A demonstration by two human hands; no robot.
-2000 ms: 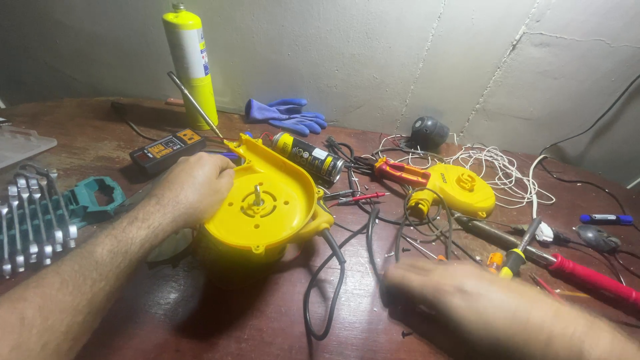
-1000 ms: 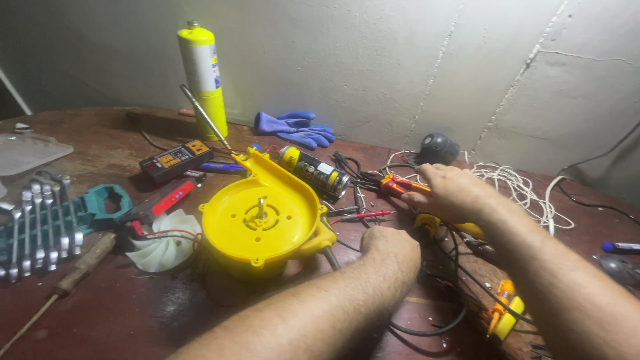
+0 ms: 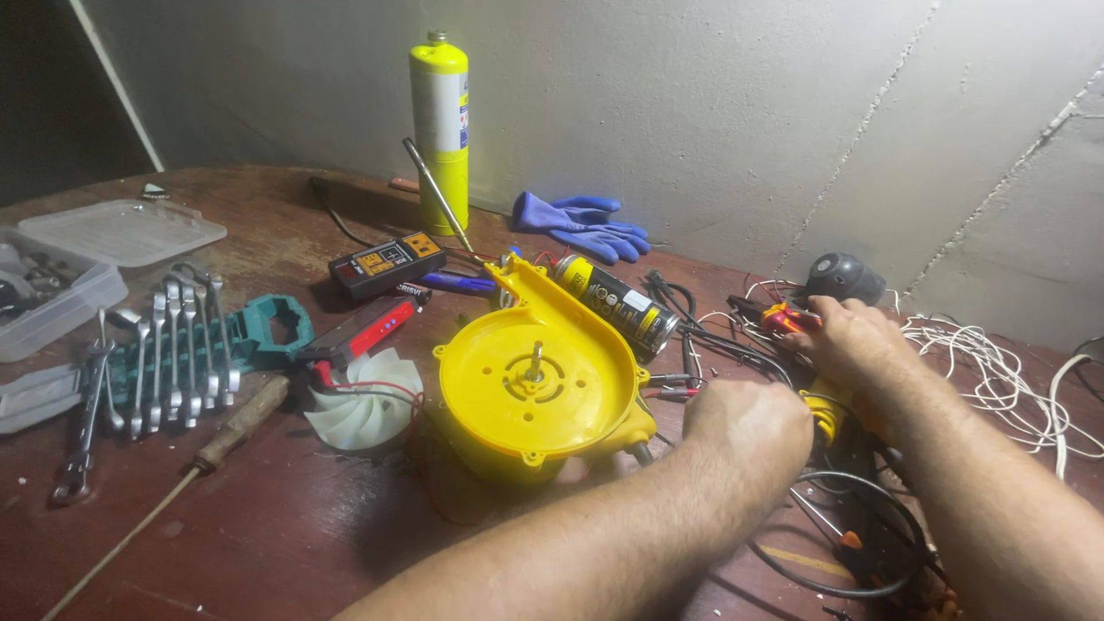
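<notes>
My right hand (image 3: 849, 341) is closed around the red and yellow handles of a pair of pliers (image 3: 783, 317), whose dark jaws point left. Just left of it, my left hand (image 3: 749, 423) is curled into a fist over the black cables (image 3: 746, 345); what lies inside its fingers is hidden. Beside my left hand stands a round yellow plastic blower housing (image 3: 483, 366), open side up, with a metal shaft (image 3: 536, 362) upright at its centre. A yellow plastic part (image 3: 824, 418) shows between my two hands, partly covered. A white fan impeller (image 3: 366, 401) lies left of the housing.
Behind the housing are a spray can (image 3: 617, 302), blue gloves (image 3: 582, 226) and a yellow gas cylinder (image 3: 440, 134). A black meter (image 3: 388, 266), combination wrenches (image 3: 181, 354) in a teal holder and a clear plastic box (image 3: 65, 293) lie left. White cord (image 3: 992, 371) is tangled at right.
My left hand has left the yellow housing's rim and is now by the cables to its right. My right hand has moved up and back to the pliers. The view has swung left.
</notes>
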